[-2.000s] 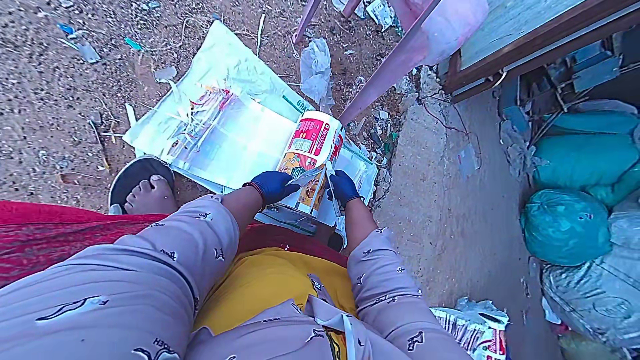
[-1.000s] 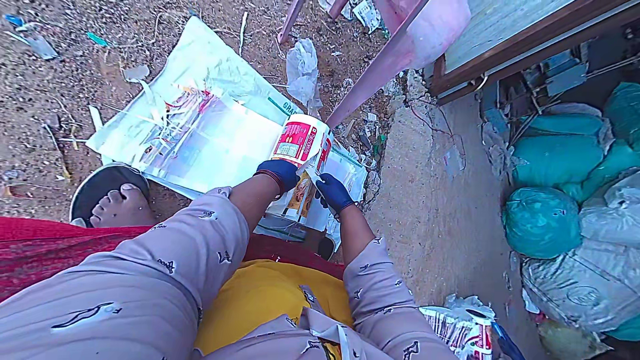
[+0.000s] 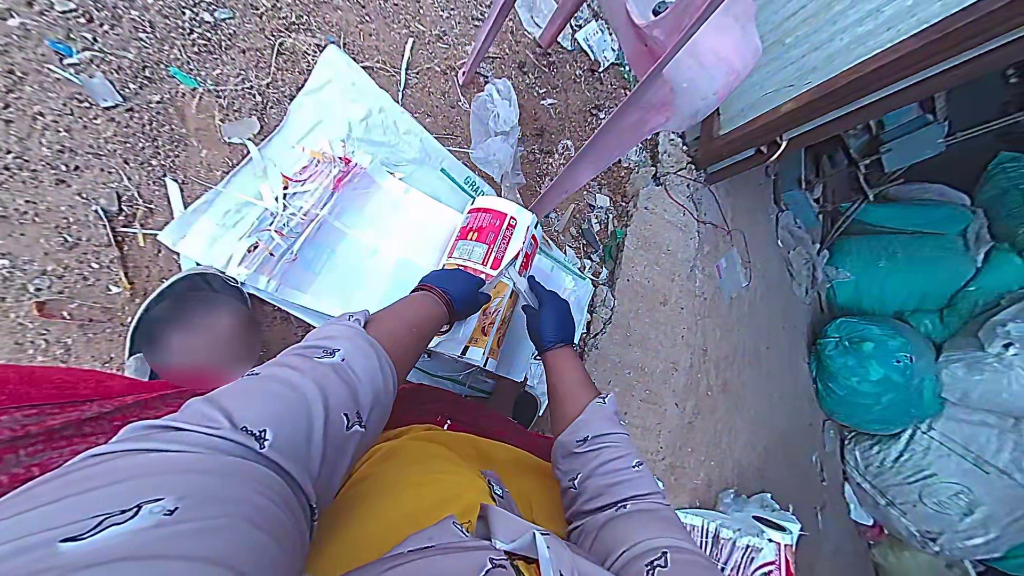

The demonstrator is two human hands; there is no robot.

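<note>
A printed red, white and orange plastic film packaging sheet curves over the white woven plastic sack on the ground. My left hand, in a blue glove, presses on the film's left side, its fingers curled at the film's edge. Opposite it, my right hand, also gloved, grips a narrow whitish strip between thumb and fingers; where the strip ends is unclear. Thin coloured film strips lie in a loose pile on the sack's left part.
A pink plastic chair leg slants down close to the film. A concrete ledge runs along the right, with teal bags beyond it. Printed film scraps lie at the lower right. My foot is beside the sack's left edge.
Both hands stay at the printed film, with small shifts of the fingers. The whitish strip at my right hand now stands up between the hands.
</note>
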